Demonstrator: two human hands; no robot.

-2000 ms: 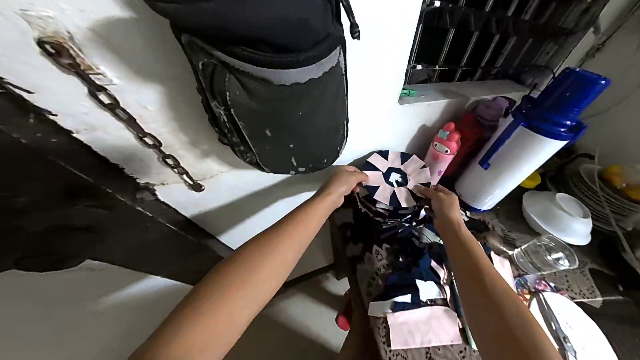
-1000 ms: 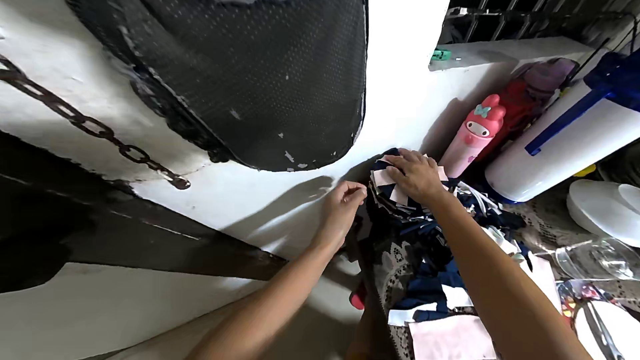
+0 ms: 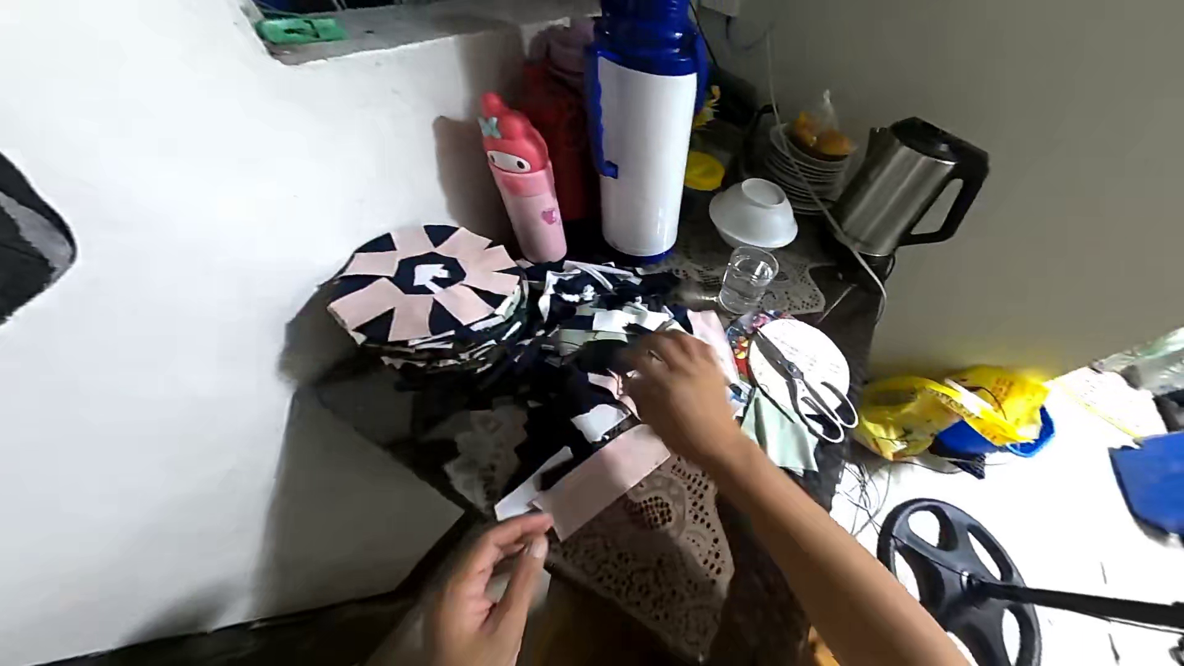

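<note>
A stack of round patchwork fabric pieces [image 3: 425, 291], pink and navy on top, lies at the table's left end by the wall. My right hand [image 3: 680, 393] is over a heap of navy, white and pink fabric scraps [image 3: 592, 319]; whether its fingers hold a scrap cannot be told. My left hand [image 3: 499, 583] is low at the table's front edge, thumb and forefinger close together near the end of a pink fabric strip [image 3: 606, 476]; whether they pinch anything is unclear. Scissors [image 3: 800, 384] with white handles rest on a white round piece [image 3: 819, 347] to the right.
Behind the scraps stand a pink bottle [image 3: 532, 199] and a white and blue thermos flask [image 3: 645, 157]. A glass [image 3: 747, 277], an upturned white bowl [image 3: 754, 215], stacked plates [image 3: 805, 171] and a steel kettle [image 3: 902, 190] are at the back right. Yellow bags [image 3: 953, 407] lie beyond the right edge.
My hands have left the round stack. The right one has moved to the scraps and the left one to the table's front edge. The view has swung to the right.
</note>
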